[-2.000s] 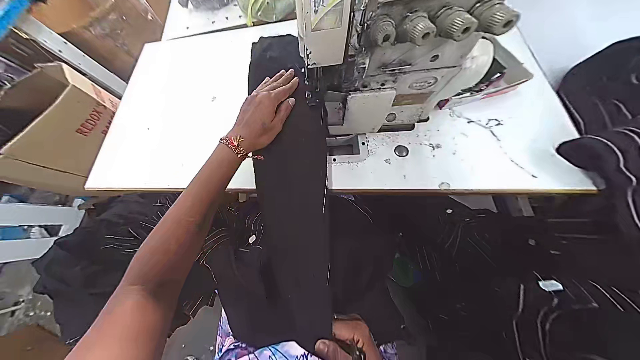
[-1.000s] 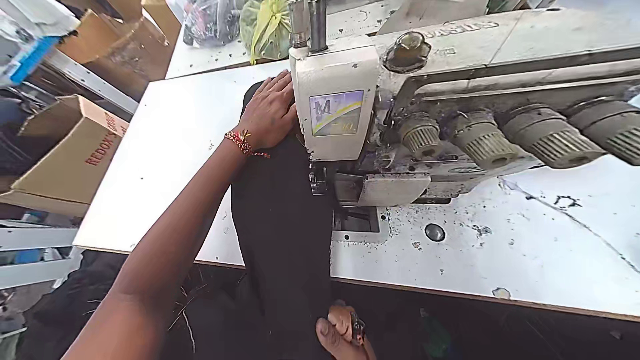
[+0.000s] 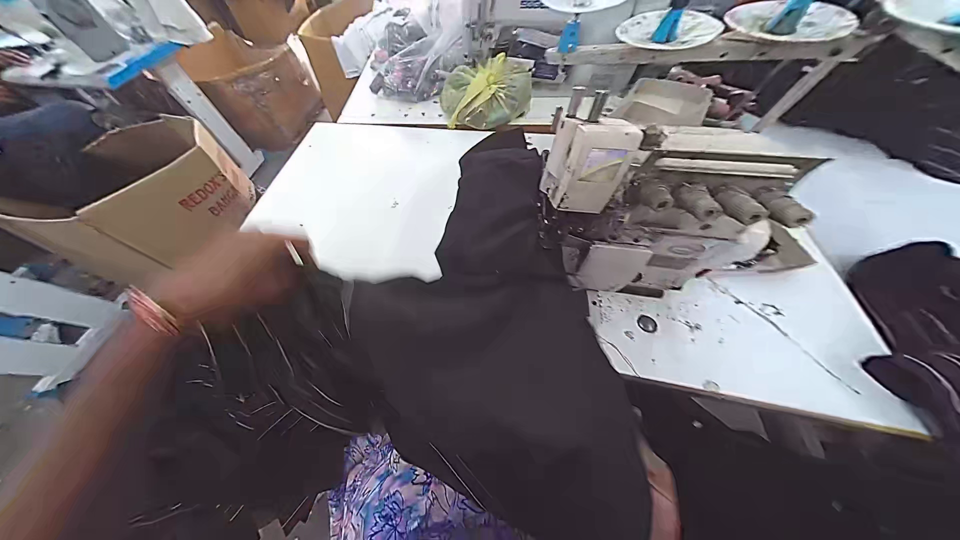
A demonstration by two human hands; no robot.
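Note:
Black cloth (image 3: 495, 330) runs from beside the needle area of an industrial overlock sewing machine (image 3: 600, 180) down over the front edge of the white table (image 3: 360, 202). My left hand (image 3: 240, 274), blurred, grips a raised part of the dark cloth left of the machine; loose pale threads hang from it. Of my right side, only a strip of skin (image 3: 661, 487) shows at the lower right edge of the cloth; the cloth hides the fingers. Patterned purple fabric (image 3: 405, 495) lies beneath at the bottom.
An open cardboard box (image 3: 157, 195) stands at the left. Behind the table are a yellow-green tied plastic bag (image 3: 487, 90), a clear bag (image 3: 416, 56) and plates on a rack (image 3: 667, 30). More black cloth (image 3: 907, 315) lies at the right.
My left hand has left the cloth beside the needle area and moved left, where it now grips cloth. The cloth is spread wider across the table's front edge. The view has shifted.

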